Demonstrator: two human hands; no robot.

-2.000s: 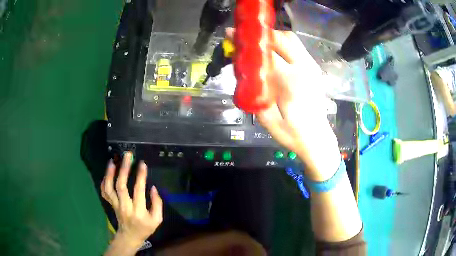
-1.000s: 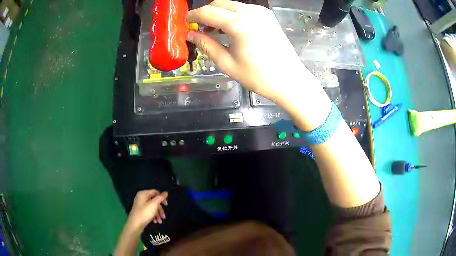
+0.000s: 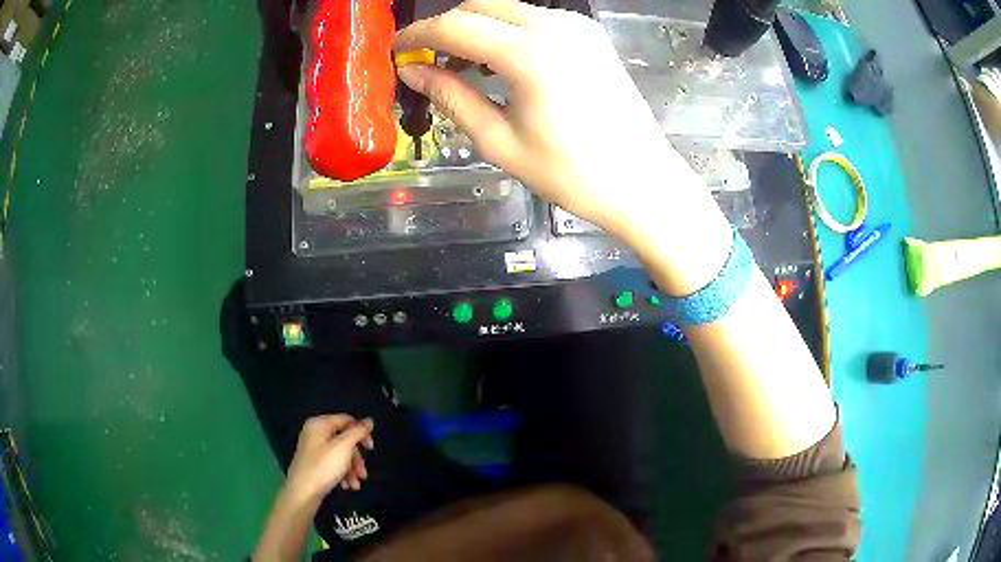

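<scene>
My right hand [image 3: 527,93], with a blue wrist band, holds a small black screwdriver or probe with a yellow end [image 3: 416,57] between thumb and fingers. Its dark shaft points down over the left station of the black test fixture [image 3: 379,271]. A red toggle clamp handle [image 3: 351,93] stands just left of my fingertips and hides part of the station. A circuit board with a yellow edge [image 3: 329,173] shows under the clear plate there. My left hand [image 3: 329,456] rests over my lap with its fingers loosely curled; no object shows in it.
A clear acrylic plate [image 3: 757,107] covers the right station. On the teal mat right of the fixture lie a tape roll [image 3: 862,203], a blue marker pen [image 3: 859,250] and a dark bottle with a metal tip [image 3: 885,367]. A lime-green bar [image 3: 928,267] lies beyond, a mouse [image 3: 803,49] behind.
My left hand has moved from the fixture's left-end button down to my lap. My right hand and the tool have shifted left in view, and the red handle now appears left of my fingers.
</scene>
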